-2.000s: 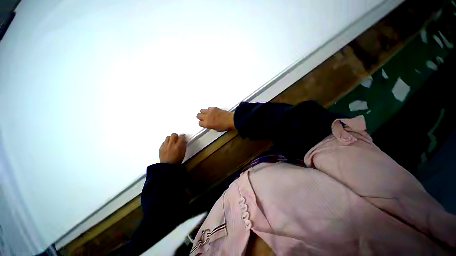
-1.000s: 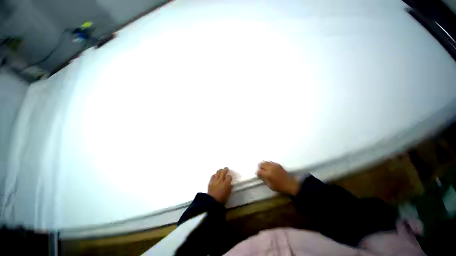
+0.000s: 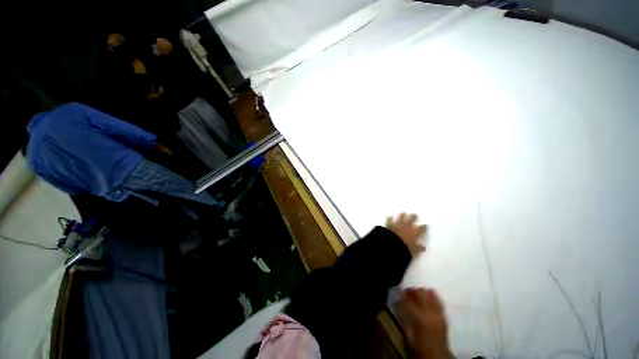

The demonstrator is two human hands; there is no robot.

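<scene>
A broad white fabric sheet [image 3: 448,126] covers the table, with faint creases and thin dark lines at the lower right. My left hand [image 3: 408,233], in a dark sleeve, lies on the cloth near the table edge with its fingers spread and nothing in it. My right hand [image 3: 424,319] is below it over the cloth by the edge. It is blurred and its wrist is cut off by the lower frame edge, so its grip is unclear.
A silver rail [image 3: 239,163] overhangs the brown table edge [image 3: 298,210], with a blue clamp [image 3: 256,158]. A dark bar [image 3: 527,16] lies at the far side. A person in blue [image 3: 91,151] stands left near a neighbouring table; others are behind. Scraps [image 3: 261,264] lie on the floor.
The view has swung left, bringing in the table end, rail and people. My left hand has gone from bent fingers at the edge to spread fingers on the cloth. My right hand is now blurred.
</scene>
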